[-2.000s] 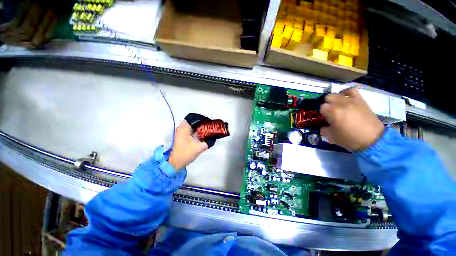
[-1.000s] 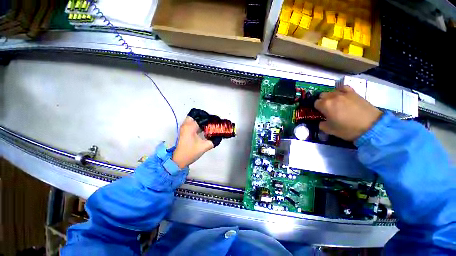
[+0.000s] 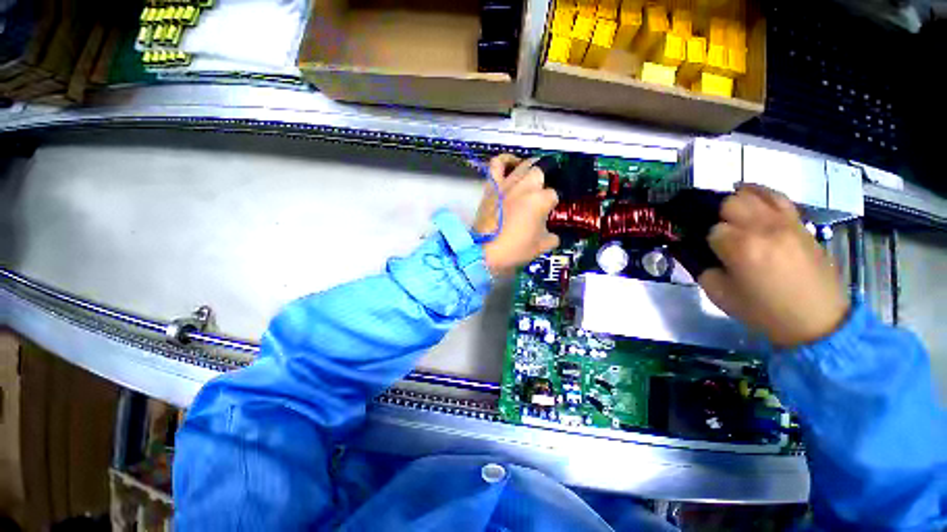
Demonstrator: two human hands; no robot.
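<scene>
A green circuit board [image 3: 623, 390], crowded with parts, lies across the rails. My left hand [image 3: 516, 216] is at its upper left corner, holding a red-copper wound coil [image 3: 574, 217] by its left end, low at the board. A second copper coil [image 3: 637, 221] sits on the board just right of it. My right hand [image 3: 777, 260], with black finger covers, is over the board's upper right; its fingertips are by the second coil's right end, and whether they hold anything is hidden. A long white strip [image 3: 665, 310] and round capacitors [image 3: 613, 257] lie below the coils.
Behind the far rail stand a carton of yellow blocks [image 3: 636, 87], a brown carton [image 3: 405, 87] with black parts, and yellow parts on a white sheet [image 3: 249, 40]. A silver finned heat sink [image 3: 768, 175] lines the board's far edge. A rail clamp [image 3: 189, 326] is at the near left.
My left hand has moved right and up, from the pale surface onto the board's corner with its coil. My right hand has shifted slightly right and down, and its black fingertips show more.
</scene>
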